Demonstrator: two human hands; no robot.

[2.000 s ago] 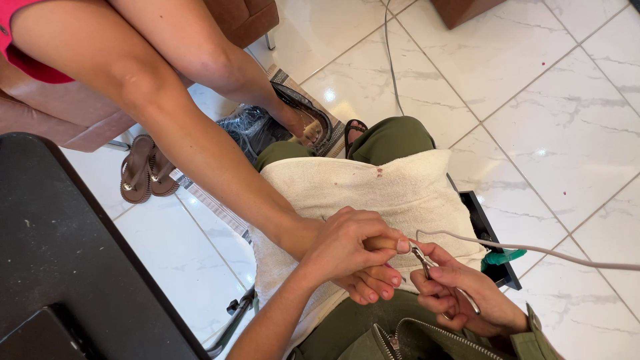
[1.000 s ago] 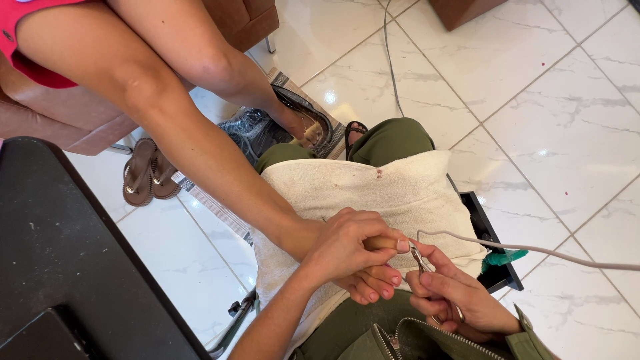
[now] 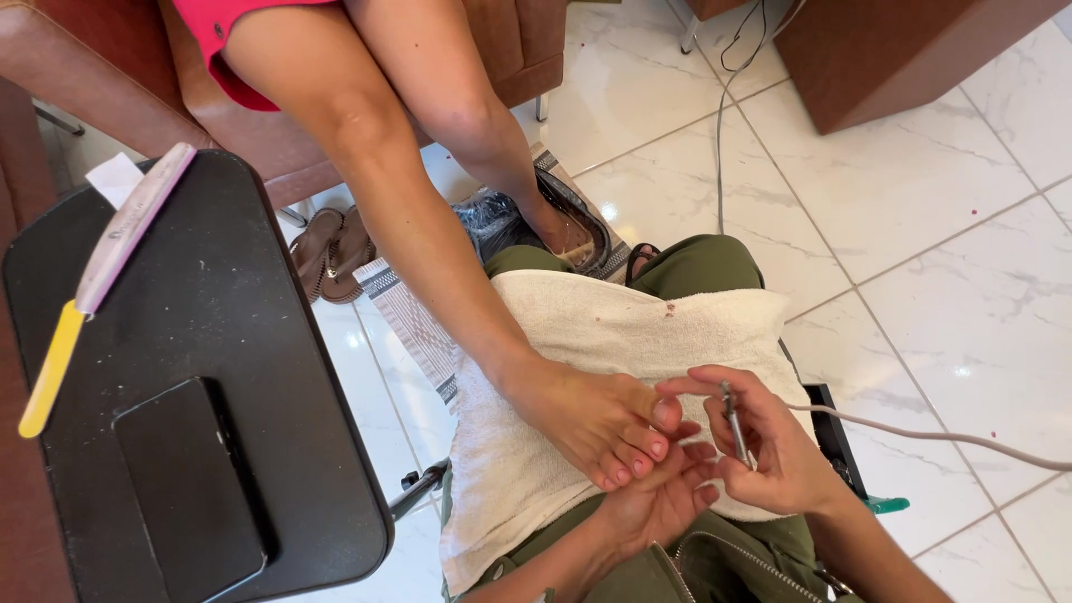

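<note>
Another person's bare foot [image 3: 586, 414] rests over a cream towel [image 3: 636, 331] on my lap. Palm up, my left hand [image 3: 662, 502] lies beneath the toes with its fingers spread, partly hidden by the foot; it grips no tool. My right hand [image 3: 762, 440], beside the big toe, holds metal cuticle nippers [image 3: 736, 423] between thumb and fingers, while its index finger reaches to the big toe's tip. The nippers are clear of the toenails. Small reddish specks mark the towel.
A black side table [image 3: 293, 435] at left carries a yellow nail file [image 3: 52, 368], a pink-and-white file [image 3: 134, 226] and a black phone-like slab [image 3: 188, 486]. Brown flip-flops [image 3: 339, 264] lie on the floor. A cable [image 3: 938, 434] runs right, past a black tray [image 3: 833, 435].
My left hand has gone from over the top of the foot to underneath the toes, palm up. The nippers have moved off the big toe. The view has shifted, showing more of the table.
</note>
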